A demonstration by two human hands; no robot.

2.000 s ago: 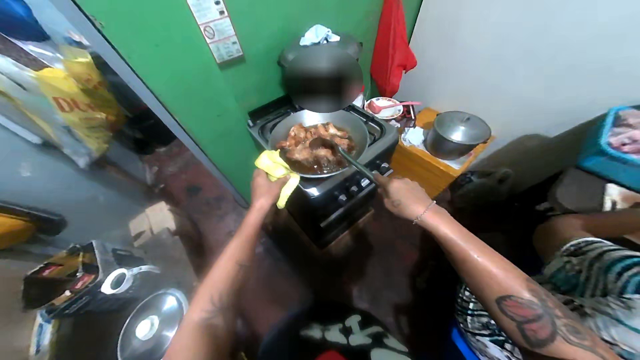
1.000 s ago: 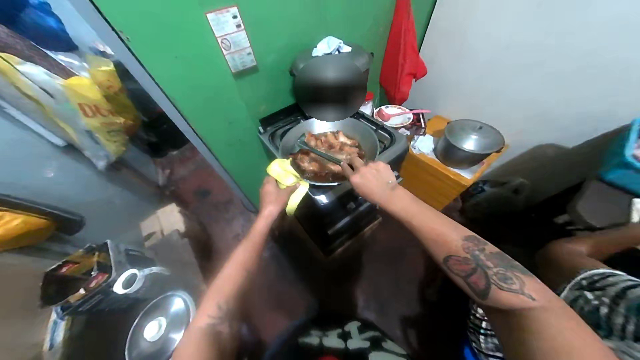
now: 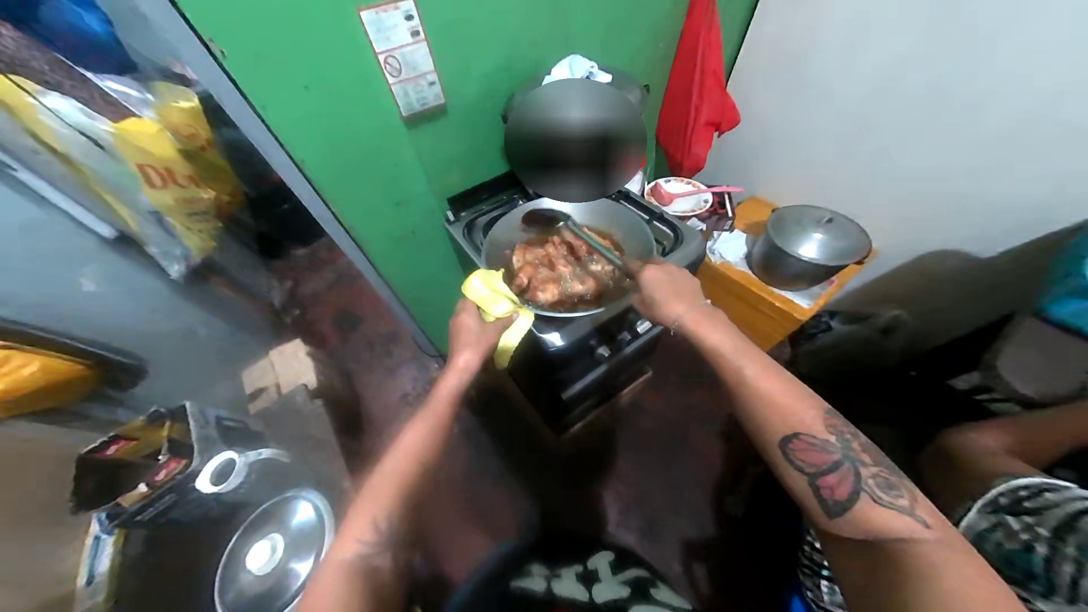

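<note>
On the stove [image 3: 586, 357] sits a wide metal pan [image 3: 637, 234] holding browned pieces of meat [image 3: 557, 272] in liquid. My left hand [image 3: 478, 331] grips a yellow cloth [image 3: 490, 295] against the pan's left rim; whatever handle may lie beneath the cloth is hidden. My right hand [image 3: 670, 296] is closed on the handle of a cooking spoon [image 3: 599, 246] at the pan's right side. The spoon slants up and left across the meat, its dark bowl near the pan's far left part.
Behind the pan stands a dark round lid or pan [image 3: 576, 140], partly blurred. A lidded pot [image 3: 807, 246] and a plate with a pink utensil [image 3: 680, 195] are at the right. A metal lid [image 3: 276, 552] lies lower left beside an open box [image 3: 144, 467]. Another person's leg [image 3: 1003, 442] shows at right.
The spoon's bowl has moved from the middle of the meat to the pan's far left part. My left hand has stayed on the yellow cloth at the rim.
</note>
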